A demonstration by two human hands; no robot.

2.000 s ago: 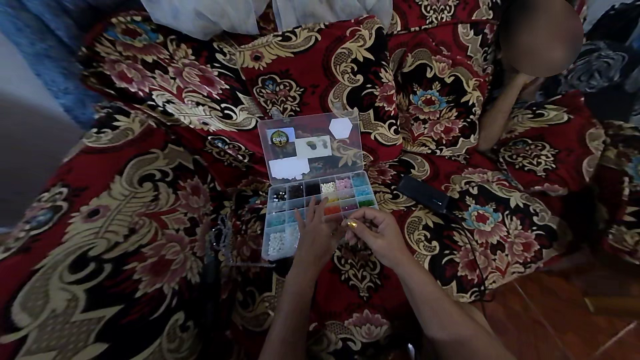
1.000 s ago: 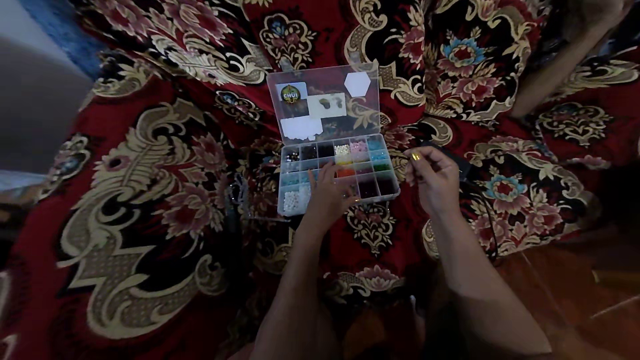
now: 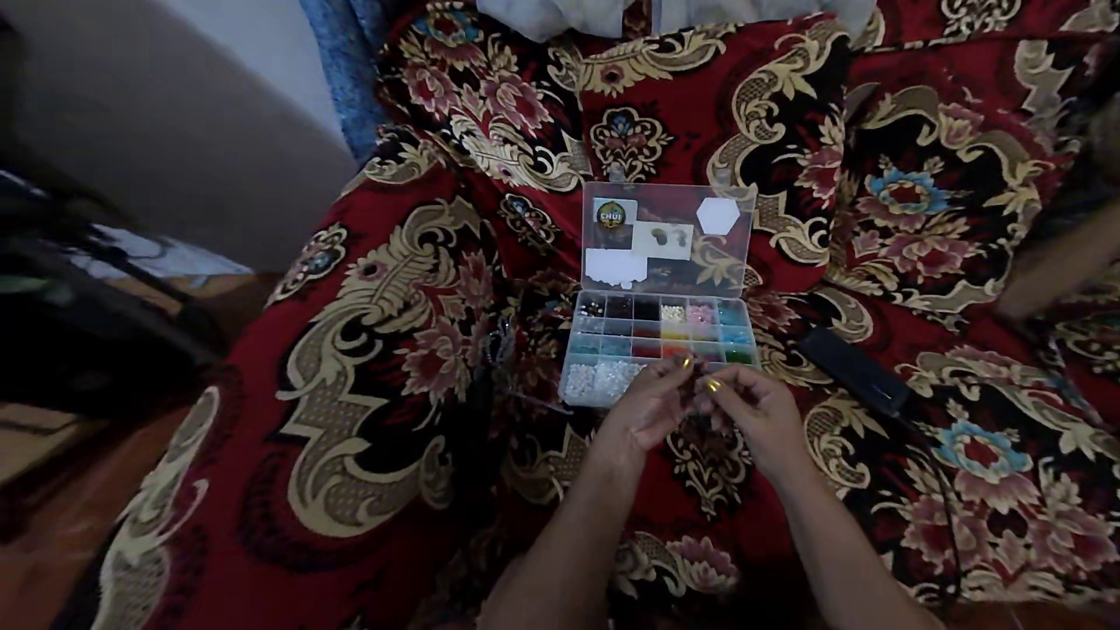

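A clear plastic compartment box [image 3: 573, 350] stands with its lid [image 3: 669, 271] up, its cells holding beads sorted by colour, white, black, pink, red, orange, green and blue. My left hand [image 3: 656, 402] is in front of the box's near edge, palm partly turned up, thumb and fingers drawn together. Close beside it on the right is my right hand [image 3: 748, 402], with thumb and forefinger pinched near the left fingertips. Both thumbs have shiny gold-coloured nails. Whatever lies between the fingertips is too small and dark to make out.
A dark rectangular device [image 3: 856, 371] with a cable lies right of the box on the patterned red sofa cover [image 3: 367, 367]. Clear packaging or strands [image 3: 500, 346] lie left of the box. Another person's arm [image 3: 1063, 236] shows at the right edge. Cushions stand behind.
My left hand has left the box's cells and come to its near edge. My right hand has moved in from the right, so the two now meet. The view has shifted.
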